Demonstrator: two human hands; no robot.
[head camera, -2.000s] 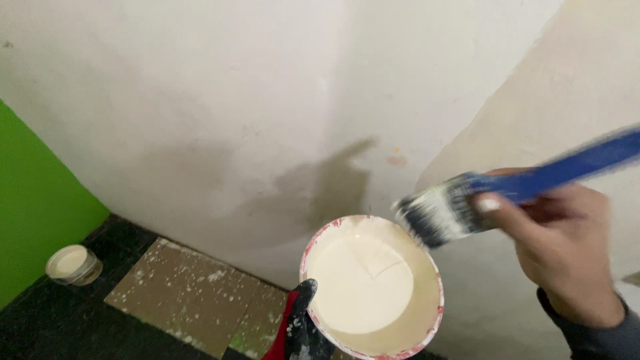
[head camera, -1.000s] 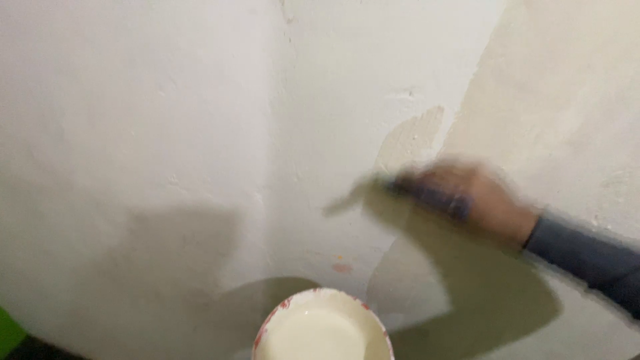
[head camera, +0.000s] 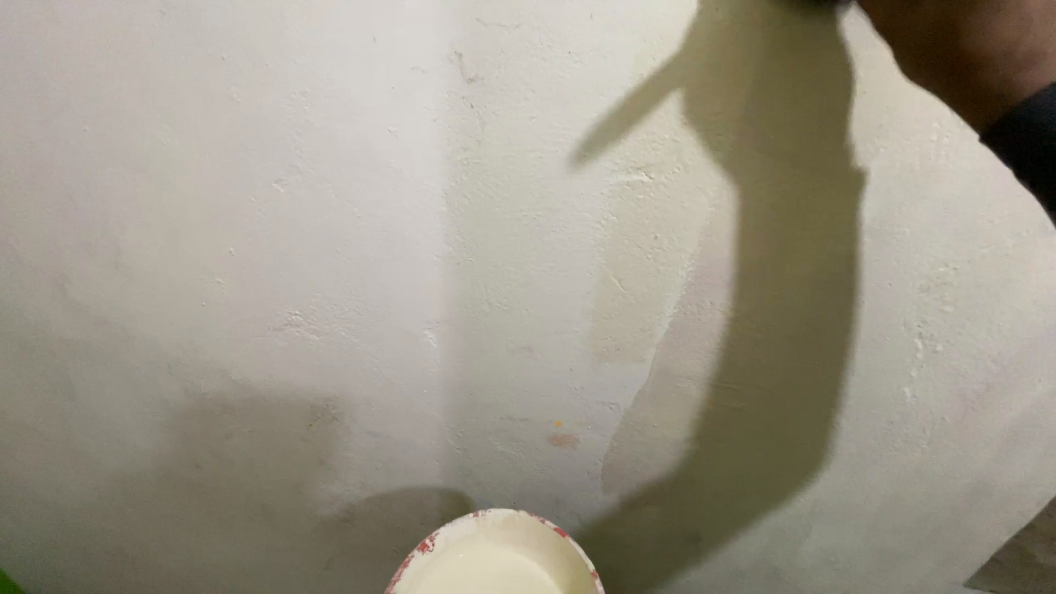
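My right hand (head camera: 961, 41) is at the top right, cut off by the upper edge, so mainly its heel and wrist show. A dark bit of the paintbrush (head camera: 813, 3) shows beside it at the top edge; its bristles are out of view. The shadow of the hand and arm, with a thin stick shape jutting left, falls on the wall. At the bottom centre is a round tub (head camera: 425, 546) with a white, red-smeared rim, holding cream paint (head camera: 495, 569). My left hand is out of view below.
The pale, rough wall (head camera: 330, 247) fills most of the view, with a darker beige patch (head camera: 635, 305) and a small orange mark (head camera: 563, 440). A green surface (head camera: 10, 584) shows at the bottom left corner, a brownish surface (head camera: 1019, 553) at the bottom right.
My right hand has moved from over the tub up the wall to the top edge. The view has tilted up, and my left glove and the floor tiles have left it.
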